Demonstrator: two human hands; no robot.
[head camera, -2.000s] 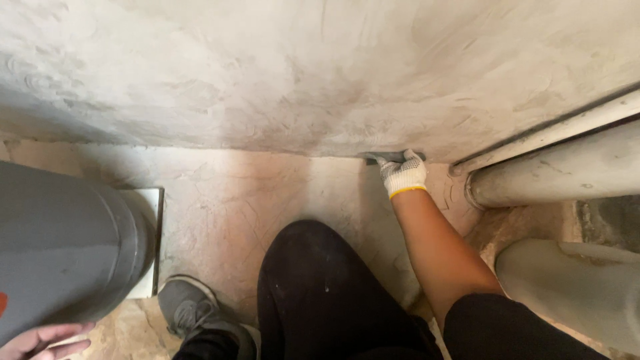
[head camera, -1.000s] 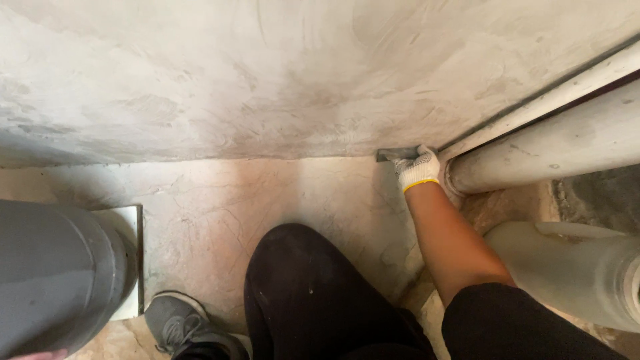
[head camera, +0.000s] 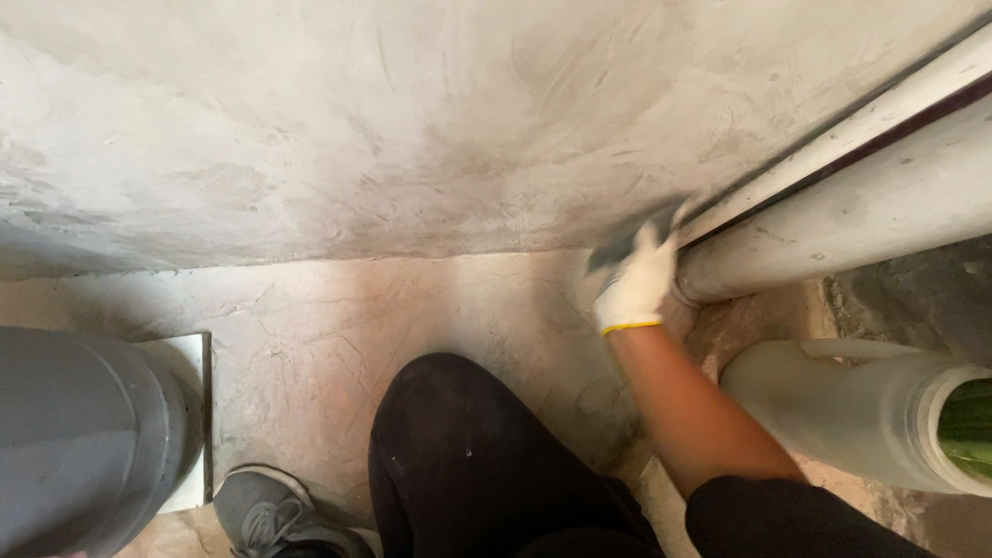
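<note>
My right hand (head camera: 642, 279), in a white knitted glove with a yellow cuff edge, grips a dark flat tool (head camera: 632, 236), blurred and partly covered by the fingers; its exact kind cannot be told. The tool lies against the foot of the plastered wall (head camera: 434, 132), close to the corner by the pipe. Of my left hand only a sliver of fingertip (head camera: 75, 555) shows at the bottom left edge, beside the large grey plastic container (head camera: 70, 442); what it does is hidden.
A pale pipe (head camera: 837, 209) and a white strip (head camera: 845, 139) run along the right. Below them lies a translucent plastic jug (head camera: 837, 411) with a wide opening. A white slab (head camera: 190, 380) sits under the grey container. My grey shoe (head camera: 260, 508) stands on the rough floor (head camera: 310, 341).
My right hand has moved right along the wall's base with the tool, to beside the pipe, and the tool is now tilted. My left hand has almost left the view.
</note>
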